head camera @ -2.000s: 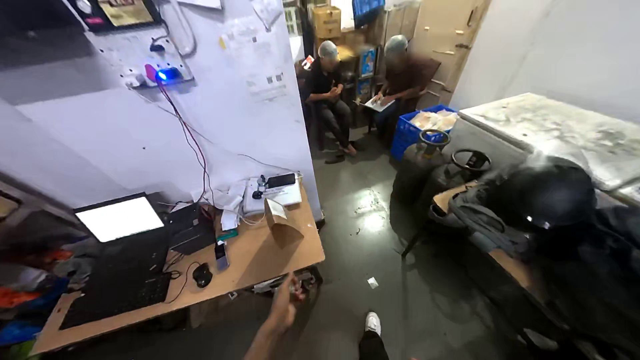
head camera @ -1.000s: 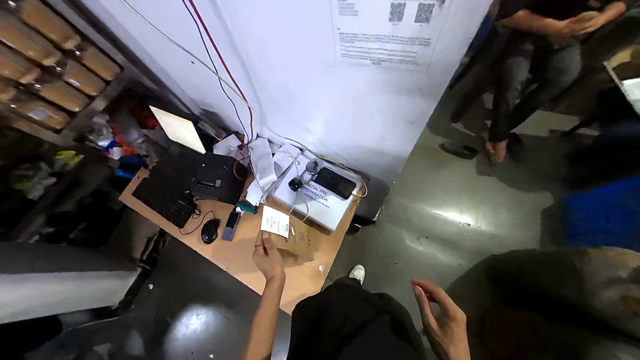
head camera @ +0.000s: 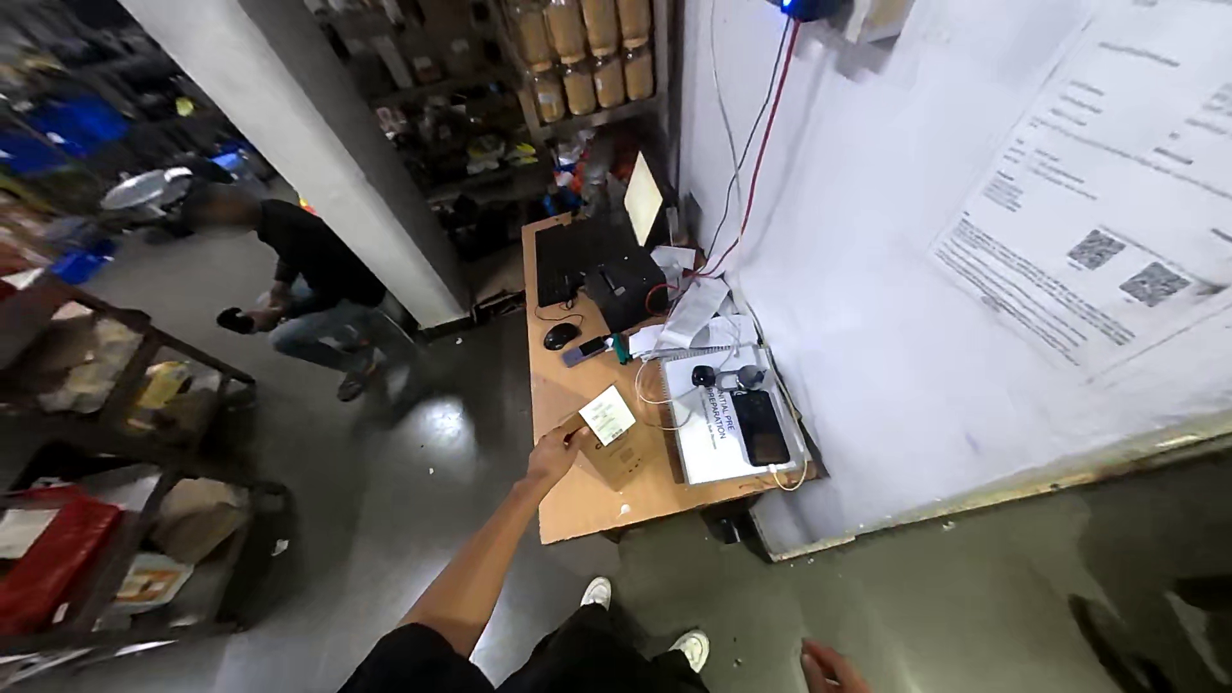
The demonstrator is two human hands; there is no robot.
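My left hand grips the near left edge of a brown paper bag, which has a white printed label on it. The bag is over the front part of a wooden desk. Right of it lie a white spiral-bound booklet and a black phone with a cable plugged in. Beyond the bag are a small handheld device, a black mouse and a black box-shaped device. My right hand shows only in part at the bottom edge, away from the desk; its grip is hidden.
An open laptop stands at the desk's far end. Red and black cables run down the wall. A person crouches by a pillar at left. Racks hold packages. Jars fill a shelf.
My left hand has reached the desk and taken hold of the bag, which stood there two seconds ago. My right hand has dropped toward the bottom edge. The view has swung left.
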